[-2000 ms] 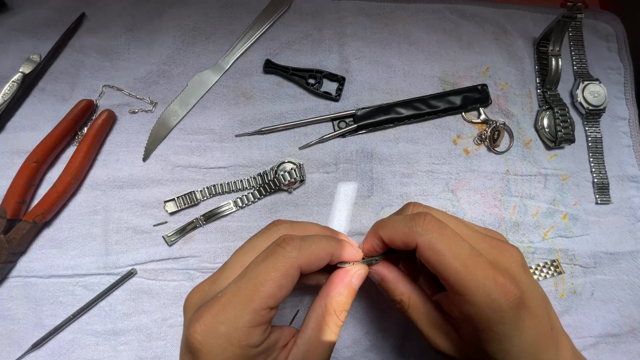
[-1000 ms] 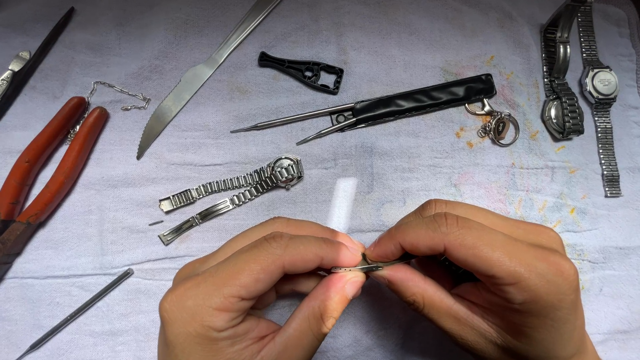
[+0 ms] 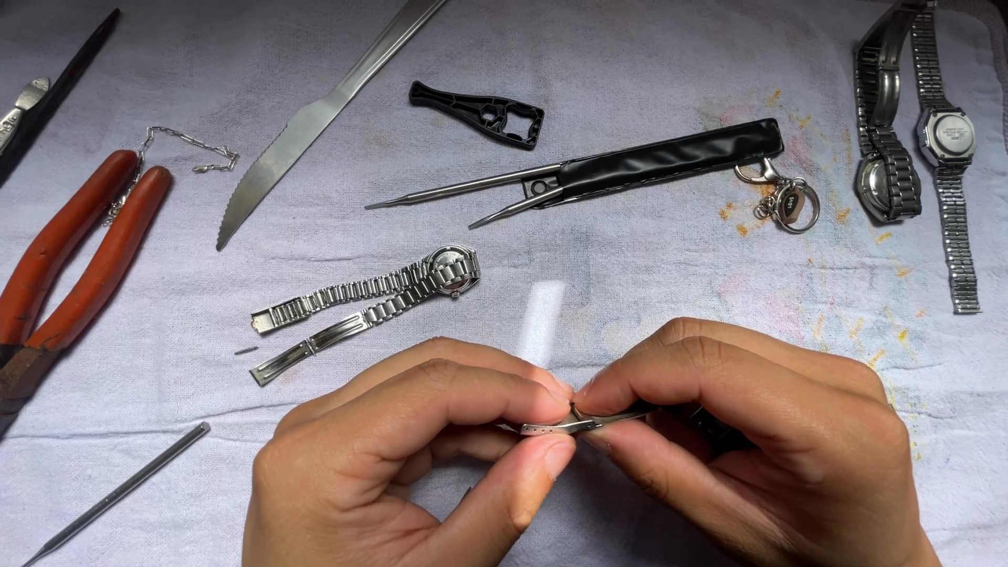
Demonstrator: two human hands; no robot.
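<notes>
Between my two hands is a metal watch clasp [image 3: 557, 428], seen edge-on, with small holes along its side. My left hand [image 3: 425, 449] pinches its left end between thumb and fingers. The thumb and index finger of my right hand [image 3: 740, 425] grip it farther right, and a dark part beneath that palm is mostly hidden. Beyond my left hand lies a wristwatch [image 3: 450, 268] with its steel link bracelet unfastened, the clasp end toward the left. A small metal pin [image 3: 246, 350] rests beside that bracelet.
Orange-handled pliers [image 3: 102, 252], a fine chain [image 3: 189, 142] and a pointed metal rod [image 3: 118, 492] lie left. Behind are a serrated knife [image 3: 291, 142], a black plastic tool [image 3: 480, 114] and a black-sleeved two-pronged tool [image 3: 669, 161] with a key ring [image 3: 797, 206]. Steel watches [image 3: 886, 169] [image 3: 949, 135] lie right.
The clasp between my fingers shows more of its holed side now than two seconds ago. Both hands keep their pinch on it. The view has shifted slightly.
</notes>
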